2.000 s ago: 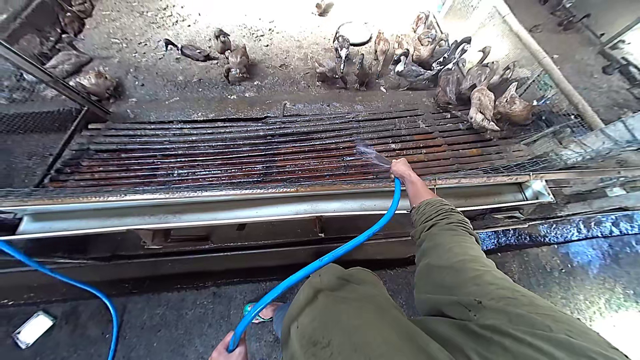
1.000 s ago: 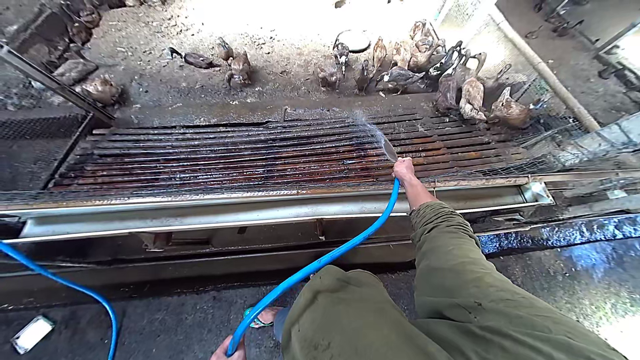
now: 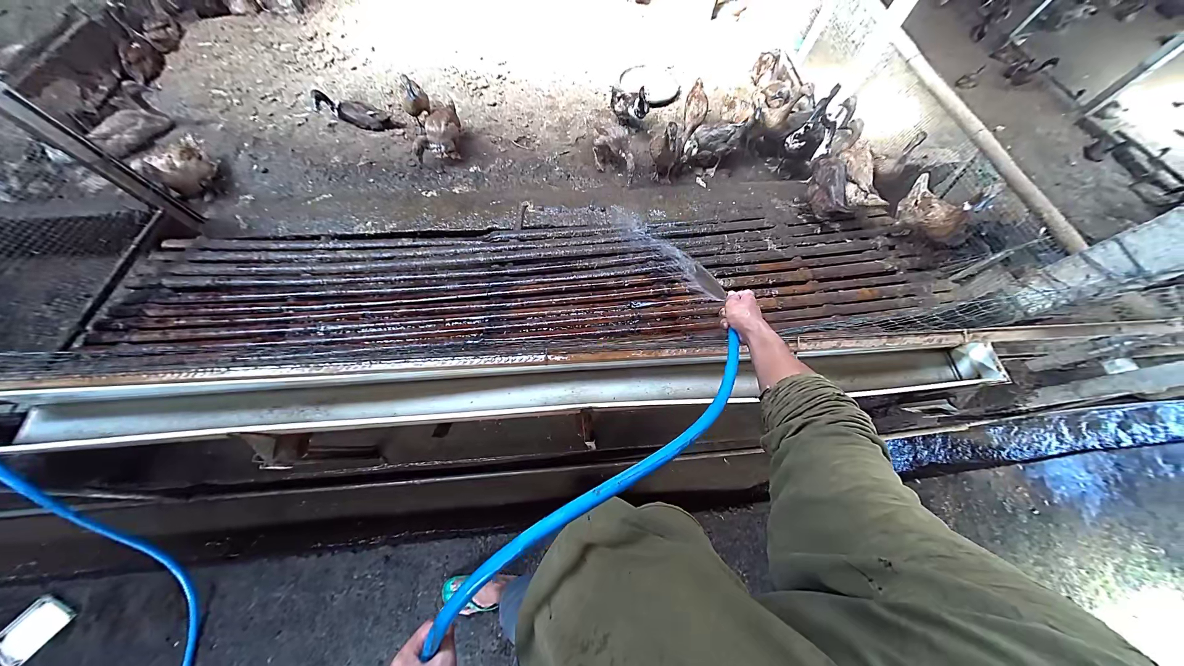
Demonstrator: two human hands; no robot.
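My right hand (image 3: pixel 743 313) is closed around the end of a blue hose (image 3: pixel 592 497), held out over the near edge of a slatted floor (image 3: pixel 481 287). Water (image 3: pixel 680 262) sprays from the hose end up and to the left, onto the wet slats. At the bottom, my left hand (image 3: pixel 430 647) grips a lower stretch of the same hose; part of this hand is cut off by the frame edge. The hose bows between both hands, passing in front of a long metal trough (image 3: pixel 370 400).
Ducks (image 3: pixel 439 129) stand on the dirt beyond the slats, with more crowded at the right (image 3: pixel 856 171). Wire netting (image 3: pixel 980 296) and a pole (image 3: pixel 990 143) border the pen. Another blue hose length (image 3: pixel 139 546) and a whitish rectangular object (image 3: pixel 35 631) lie at lower left.
The spray has shifted: two seconds ago it was a short jet to the left, and now it reaches farther up over the slats. Both hands have kept hold of the hose.
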